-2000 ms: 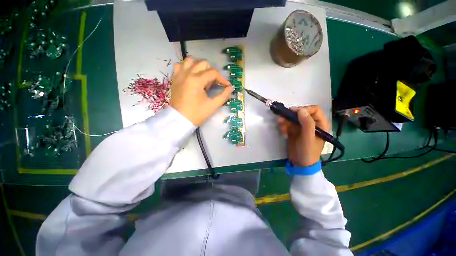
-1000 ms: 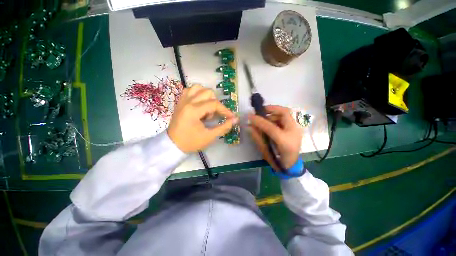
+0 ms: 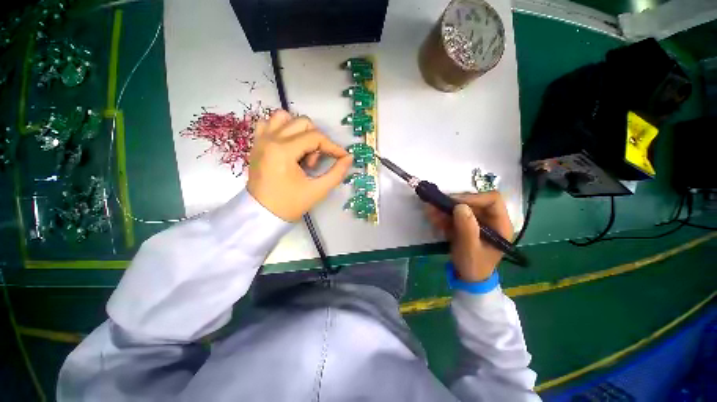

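A row of several small green circuit boards (image 3: 361, 120) lies along a narrow tan strip (image 3: 374, 206) on the white sheet. My left hand (image 3: 295, 165) has thumb and forefinger pinched together at the left edge of a middle board; anything between the fingertips is too small to see. My right hand (image 3: 475, 235) holds the black soldering iron (image 3: 437, 196), its tip at the right side of that same board, by the strip. A tangled pile of short red lead wires (image 3: 228, 137) lies left of my left hand.
A brownish tin (image 3: 442, 66) with silvery bits stands at the back right. Loose boards (image 3: 483, 180) lie near my right hand. A black angled body (image 3: 310, 23) is at the back, a black cable (image 3: 314, 235) left of the strip, and the black soldering station (image 3: 578, 174) at right.
Since one second ago, the iron has swung from pointing away, right of the row, to a middle board. My left fingertips have moved from lower down the row to that board, still pinched.
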